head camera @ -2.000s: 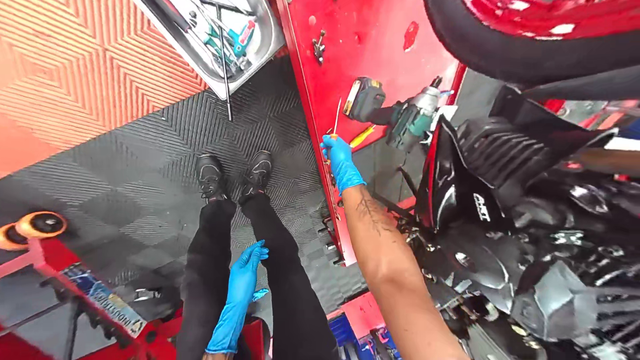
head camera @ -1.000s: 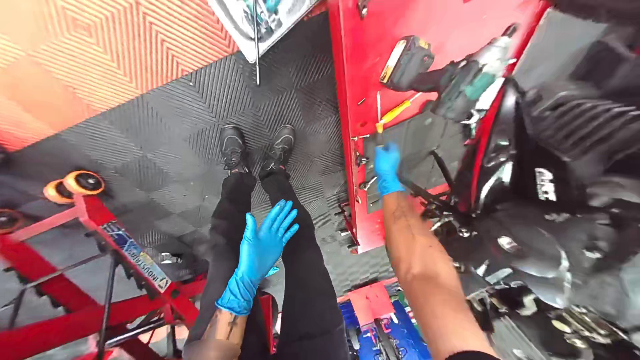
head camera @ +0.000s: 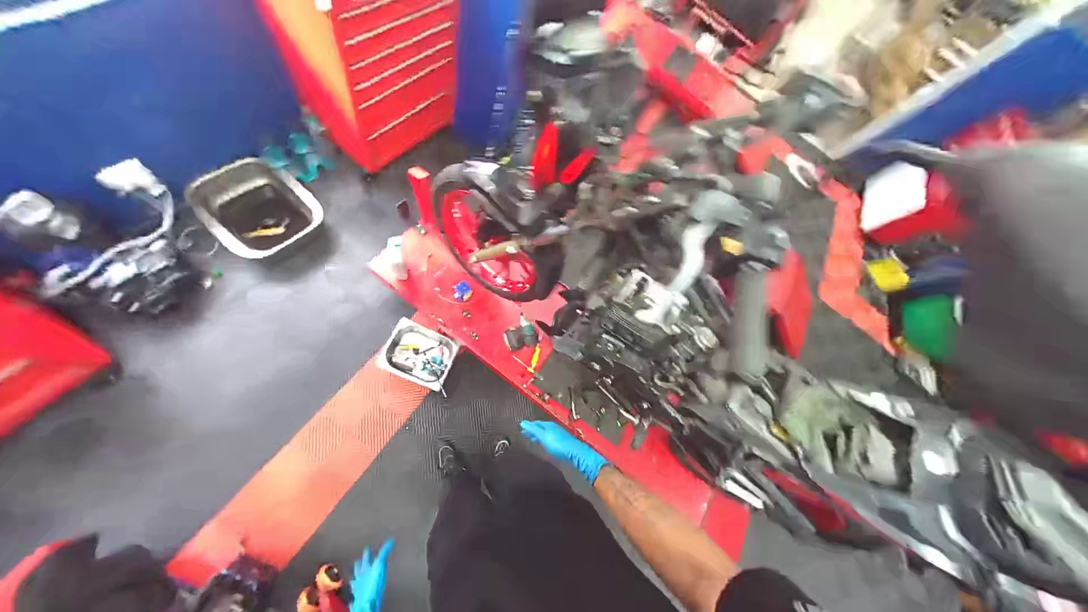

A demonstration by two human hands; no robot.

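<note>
Blue gloves cover both of my hands. My right hand [head camera: 565,446] is stretched out over the near edge of the red lift platform [head camera: 501,344], with its fingers extended and nothing seen in it. At the bottom left, my left hand [head camera: 371,578] is partly cut off by the frame, fingers apart, nothing seen in it. On the platform lie a cordless power tool [head camera: 521,335] and a yellow-handled tool [head camera: 535,358]. Beyond them stands a partly stripped motorcycle [head camera: 650,327] with a red-rimmed wheel [head camera: 484,242].
A metal tray of tools [head camera: 419,355] sits on the floor beside the platform. Farther back are a drain basin [head camera: 255,208], an engine [head camera: 144,272] and a red tool cabinet [head camera: 399,72]. Orange casters [head camera: 327,580] lie close to my left hand. Motorcycle parts extend to the right.
My right hand has left the yellow-handled tool, near which it was before, and is now at the platform's edge with its fingers extended. The view has swung up and widened greatly.
</note>
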